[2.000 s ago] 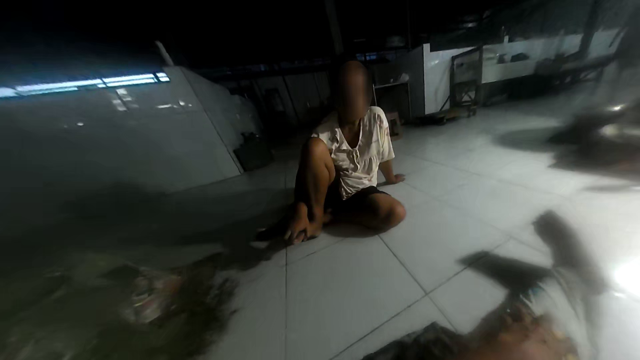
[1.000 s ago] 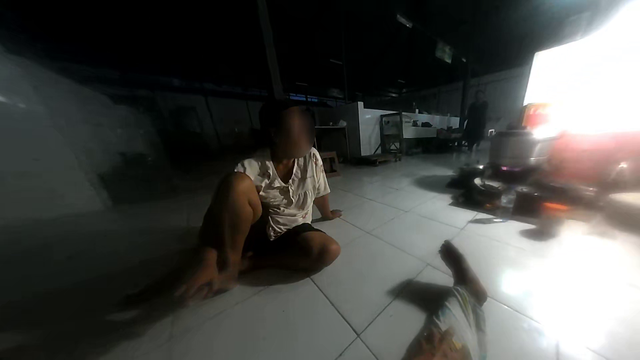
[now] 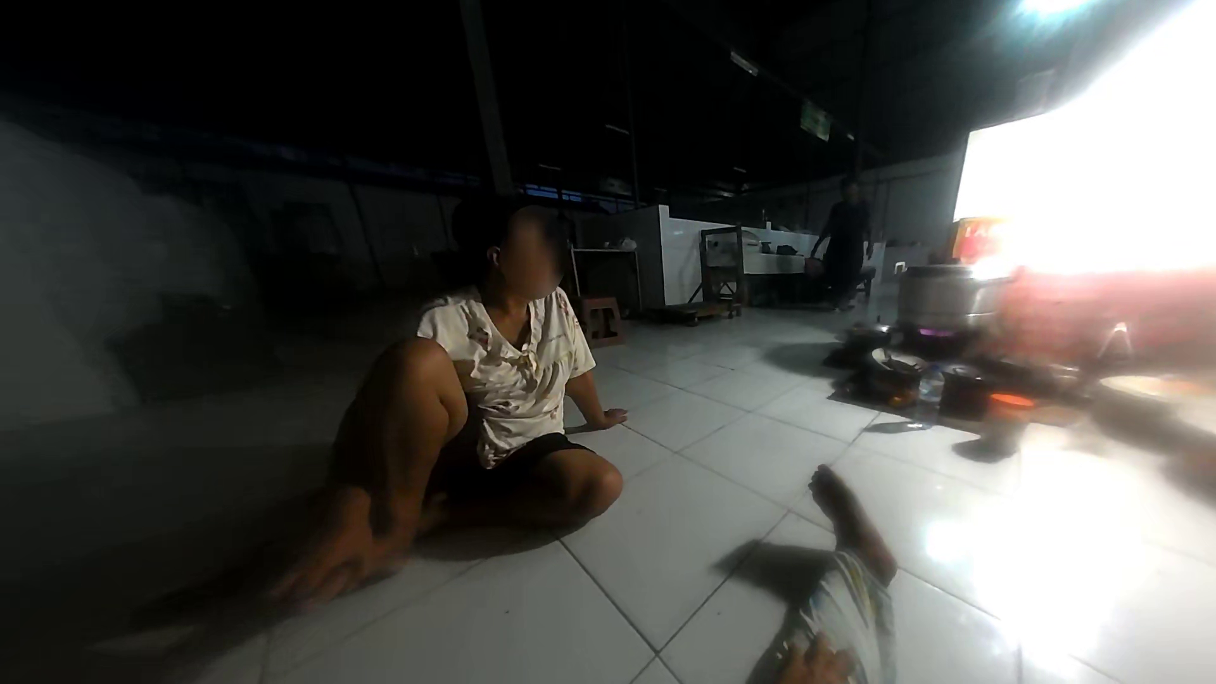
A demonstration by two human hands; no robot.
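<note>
At the bottom edge, what looks like my right hand (image 3: 817, 661) rests on the patterned cloth of my trouser leg (image 3: 855, 608). Only its fingers show, a little apart, with nothing seen in them. Beyond the cloth my bare foot (image 3: 841, 499) lies on the white tiled floor (image 3: 655, 532). My left hand is out of view. Facing me on the floor sits a person in a pale short-sleeved shirt (image 3: 518, 380), one knee raised, the other leg folded, a hand (image 3: 613, 418) flat on the tiles.
Cooking pots (image 3: 950, 299) and pans (image 3: 893, 375) stand on the floor at the right with a clear plastic bottle (image 3: 929, 394), beside a very bright panel. A small stool (image 3: 603, 321), a low wheeled trolley (image 3: 698, 311) and a tiled counter (image 3: 679, 252) are farther back. Another person (image 3: 845, 242) stands there.
The view has swung to the right, bringing in the pots and the bright panel. The seated person's face is now turned more to the right.
</note>
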